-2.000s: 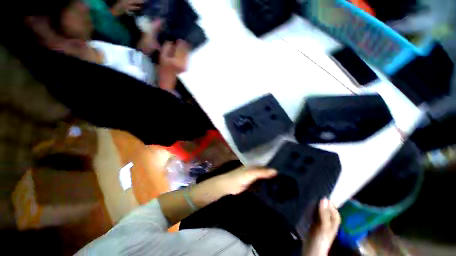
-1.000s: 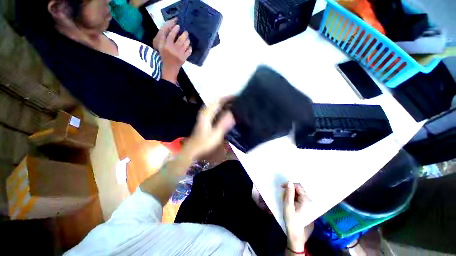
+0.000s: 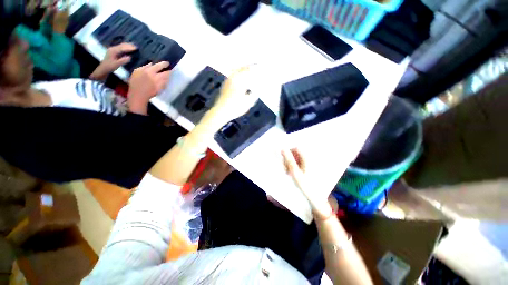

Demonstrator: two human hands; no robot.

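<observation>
My left hand [image 3: 237, 88] is blurred. It reaches over the table between two black insert trays, with no tray visible in it; its finger posture is unclear. One tray [image 3: 210, 81] lies beyond the wrist, partly covered by my arm. The other tray [image 3: 257, 123] lies nearer, face up, with a large recess and a small one. A thick black tray stack [image 3: 326, 96] stands on its side to their right. My right hand [image 3: 295, 162] rests empty near the front corner of the table, fingers slightly parted.
White worktable [image 3: 266, 177]. Another person's hands [image 3: 146, 83] are on black trays at the left. Smartphone [image 3: 327, 43], blue basket [image 3: 356, 22] and a black block [image 3: 227, 12] are at the back. A lined bin [image 3: 390, 139] stands at the right edge, cartons [image 3: 53, 217] lower left.
The dark tray my left hand was moving is out of it, and two trays lie beside the stack. The other person's trays are now down on the table. The view has shifted.
</observation>
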